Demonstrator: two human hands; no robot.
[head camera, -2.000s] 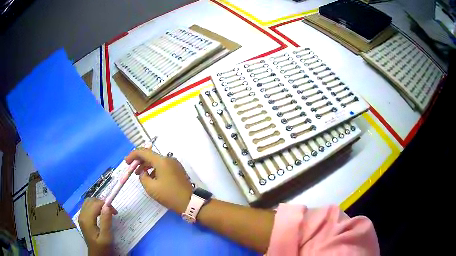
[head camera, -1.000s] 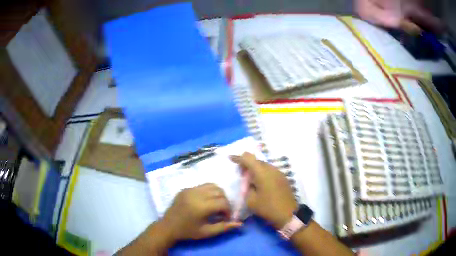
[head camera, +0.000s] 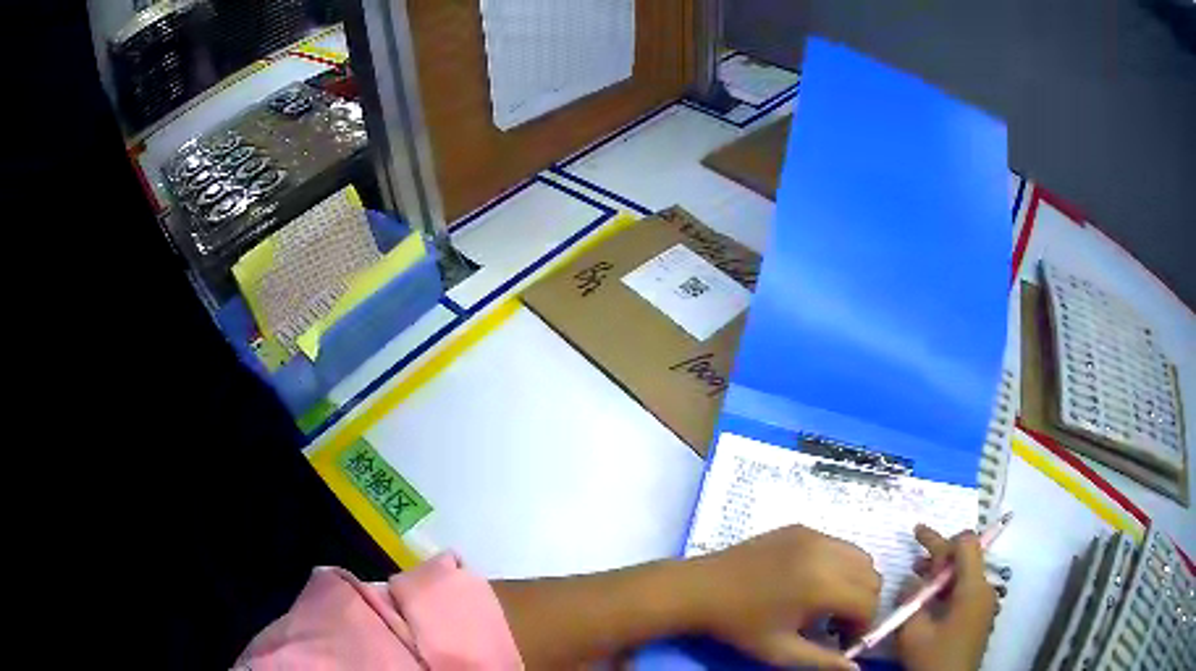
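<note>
A pink and white pen (head camera: 918, 600) slants over a printed form (head camera: 761, 492) with handwriting. My right hand (head camera: 964, 603) is closed around its middle and upper part. My left hand (head camera: 794, 583) comes from the left, its curled fingertips at the pen's lower end; the exact grip is partly hidden. The form lies under a dark lever clip (head camera: 855, 456) in an open blue folder (head camera: 881, 249), its cover spread away from me. Both hands cover the form's lower part.
A cardboard sheet (head camera: 617, 315) with a QR label (head camera: 689, 291) lies left of the folder. A blue bin (head camera: 380, 308) holds yellow-edged sheets (head camera: 308, 269). Parts trays stand at right (head camera: 1115, 354) and lower right (head camera: 1141, 610). A board with paper (head camera: 558, 59) stands behind.
The view has swung left, bringing the bin and cardboard into view and moving the trays to the right edge. Both hands stay at the pen over the form.
</note>
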